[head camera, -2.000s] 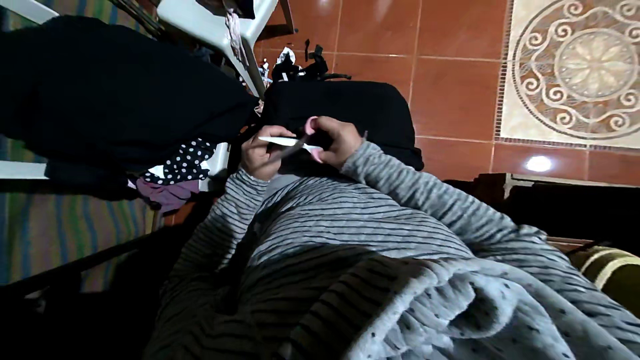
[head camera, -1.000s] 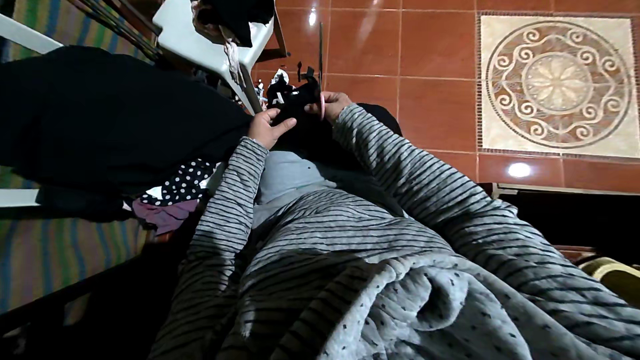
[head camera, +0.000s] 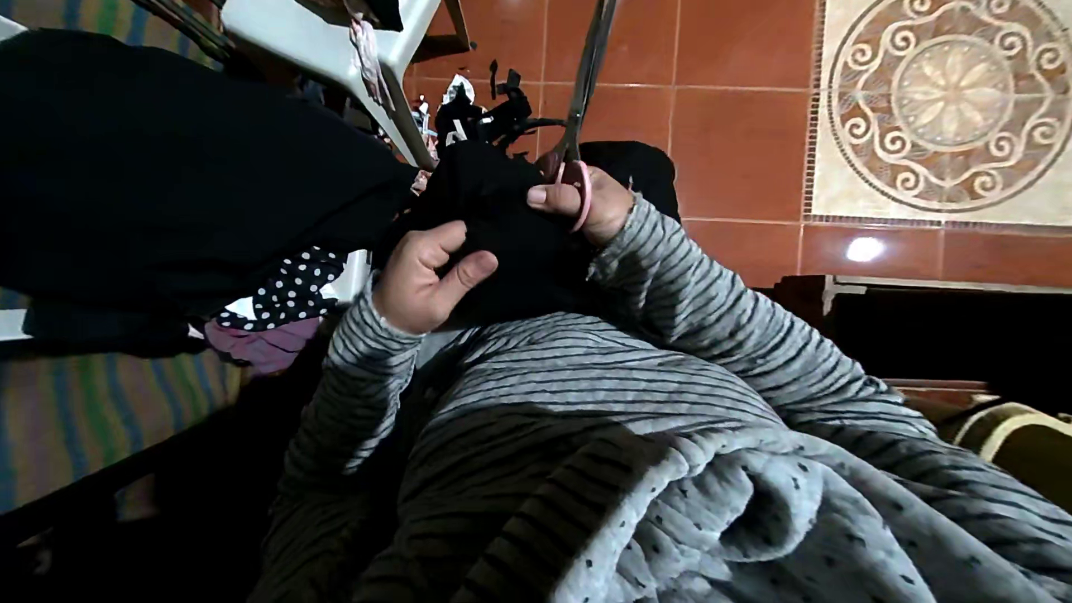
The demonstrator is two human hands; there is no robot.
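Note:
My right hand holds a pair of scissors by their pink handles, with the long metal blades pointing away from me and close together. Black cloth lies over my lap beneath both hands. My left hand is over the left part of this cloth, thumb raised and fingers curled; whether it pinches a fold of the cloth cannot be told. Beyond my lap, black scraps with some white bits lie in a small heap.
To the left are a large black cloth, a polka-dot cloth, a purple cloth and a striped woven surface. A white plastic chair stands at the upper left. Reddish floor tiles surround a patterned tile inlay at right.
Two seconds ago both hands were close together around the scissors and a pale strip. Now the hands are apart, the strip is out of sight, and the scissors point away from me.

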